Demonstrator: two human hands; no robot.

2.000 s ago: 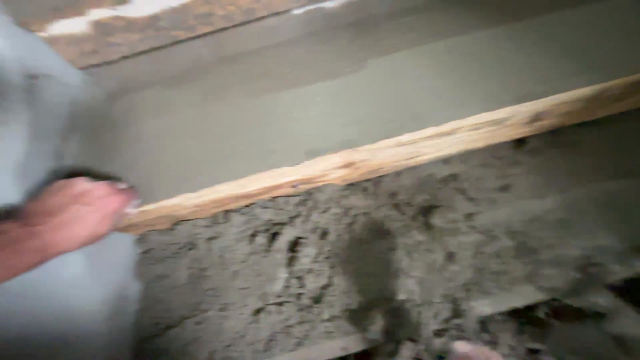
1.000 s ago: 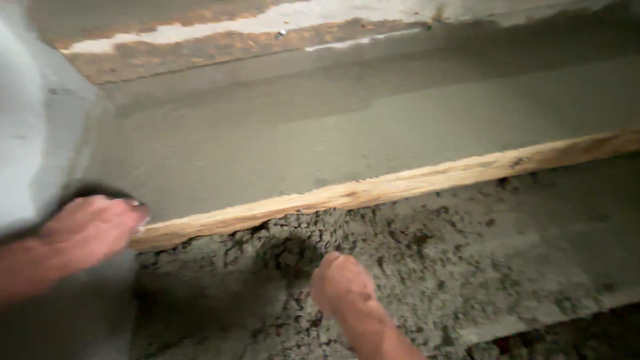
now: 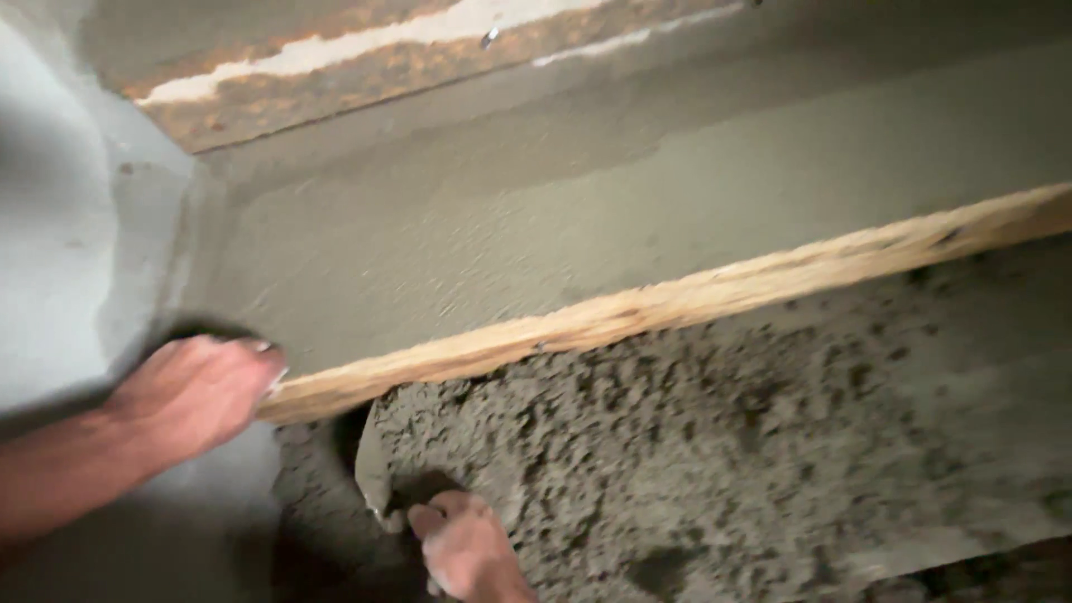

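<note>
My left hand (image 3: pixel 201 389) is at the left end of a rough-edged wooden board (image 3: pixel 628 310), its fingers closed around that end. Smooth wet mortar (image 3: pixel 469 226) covers the step surface behind the board. Below the board, at the bottom centre, my right hand (image 3: pixel 465 536) grips a trowel; its mortar-smeared blade (image 3: pixel 374 469) stands close under the board's left part. The trowel's handle is mostly hidden in the fist. Rough, lumpy mortar (image 3: pixel 620 435) lies on the face in front of the board, to the right of the blade.
A pale, smooth wall (image 3: pixel 67 209) borders the left side. Behind the smooth mortar rises another step edge (image 3: pixel 352 79) with a ragged whitish strip. A lower ledge (image 3: pixel 946 553) shows at the bottom right, beside a dark area.
My right hand, barely in view at the bottom two seconds ago, rose to just under the board and is now lower again, with the trowel blade showing. My left hand stays at the board's end.
</note>
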